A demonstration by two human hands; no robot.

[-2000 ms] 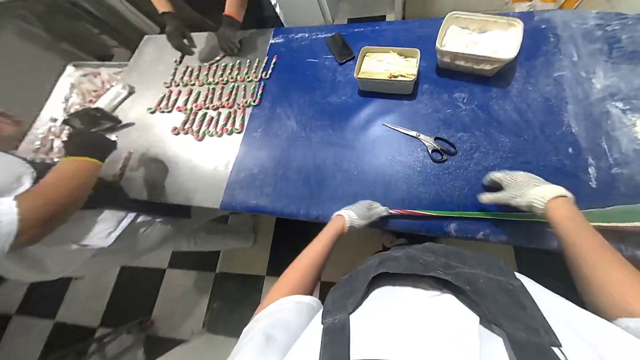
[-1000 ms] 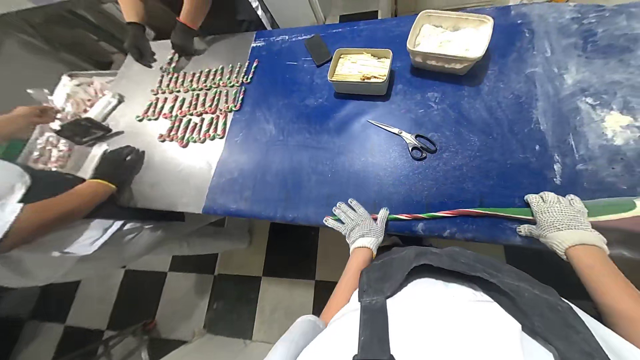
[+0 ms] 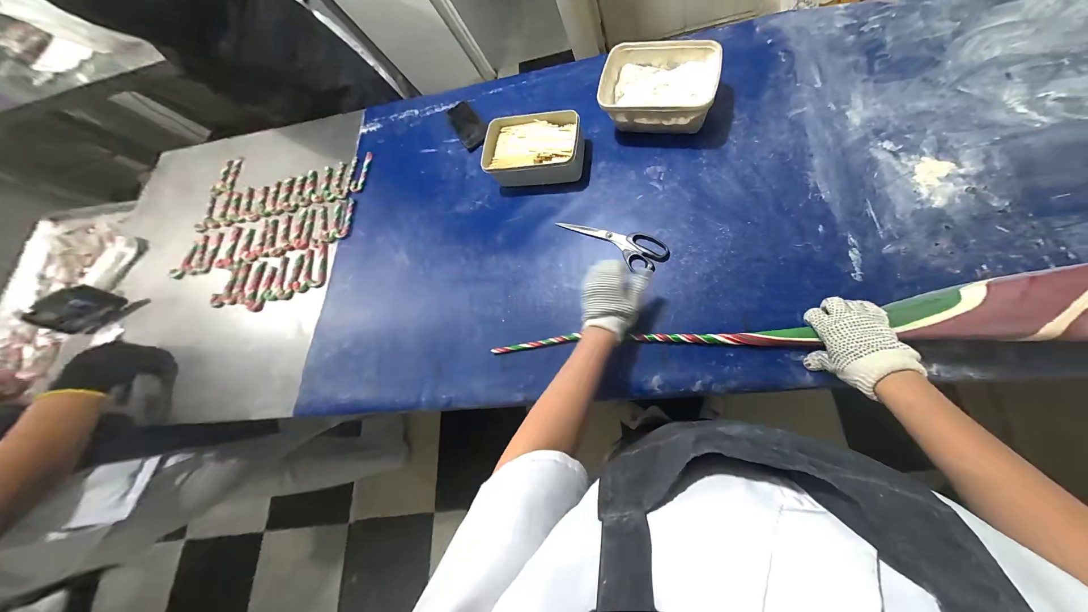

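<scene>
A twisted red, green and white candy rope (image 3: 680, 338) lies along the near edge of the blue table, widening at the right into a thick striped candy mass (image 3: 1011, 306). My right hand (image 3: 858, 340), in a dotted white glove, rests on the rope where it thickens. Blurred, my gloved left hand (image 3: 610, 297) is above the thin rope, beside the handles of black-handled scissors (image 3: 625, 244); whether its fingers touch the handles cannot be told. The rope's thin end lies to the left of my left wrist.
Rows of striped candy canes (image 3: 280, 229) lie on the metal surface at left, near a co-worker's black-gloved hand (image 3: 110, 374). A tub of thin sticks (image 3: 535, 144), a tub of white powder (image 3: 663, 85) and a black phone-like object (image 3: 467, 125) stand farther back on the blue surface (image 3: 425, 280).
My left hand has left the rope's thin end and moved toward the scissors. My right hand stays at the thicker part. The other person's hands behind the candy canes are out of view.
</scene>
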